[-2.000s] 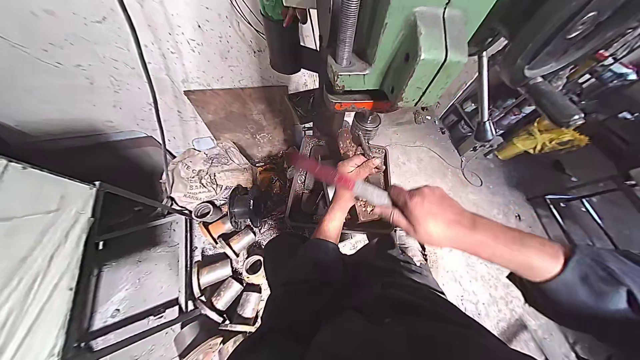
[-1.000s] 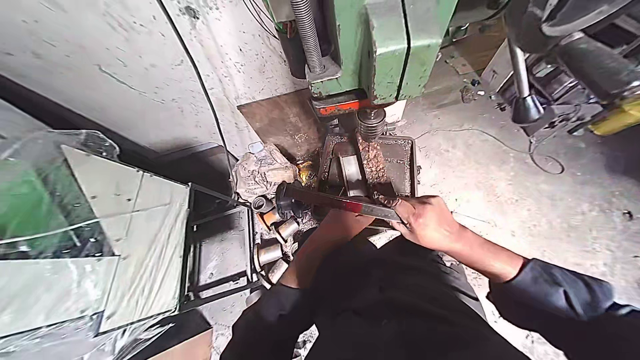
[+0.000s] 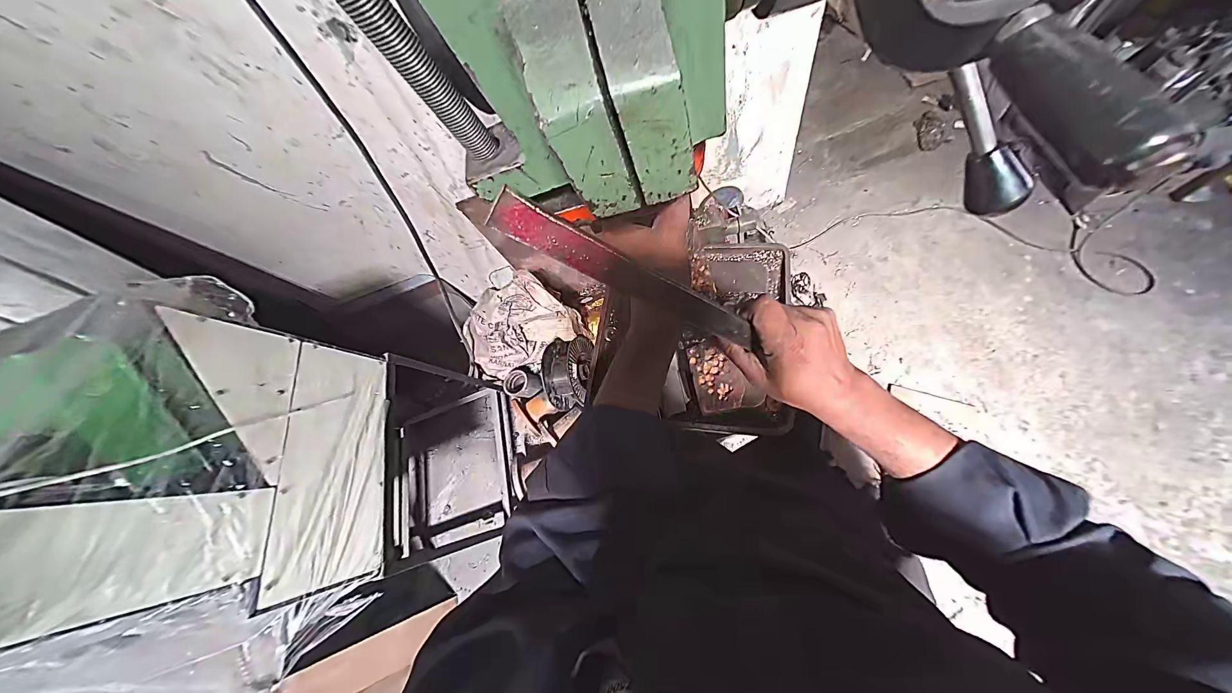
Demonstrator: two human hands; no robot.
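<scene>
My right hand (image 3: 797, 354) is closed round one end of a long flat metal bar (image 3: 616, 271) with a red stretch toward its far end. The bar slants up and left across my left forearm. My left hand (image 3: 659, 241) reaches beneath the green machine column, blurred and partly hidden behind the bar; whether it holds anything does not show. Below both hands lies a dark metal tray (image 3: 787, 289) with brown chips (image 3: 712, 373) in it.
The green machine column (image 3: 597, 96) stands just ahead. Left of the tray are a crumpled printed bag (image 3: 520, 322), metal cylindrical parts (image 3: 523, 383) and a black metal frame (image 3: 452, 462). A knobbed machine lever (image 3: 996, 178) hangs at upper right; a thin cable (image 3: 866, 214) crosses the floor.
My left hand has moved forward, from over the tray to under the green column. The bar stays in my right hand. The view has shifted.
</scene>
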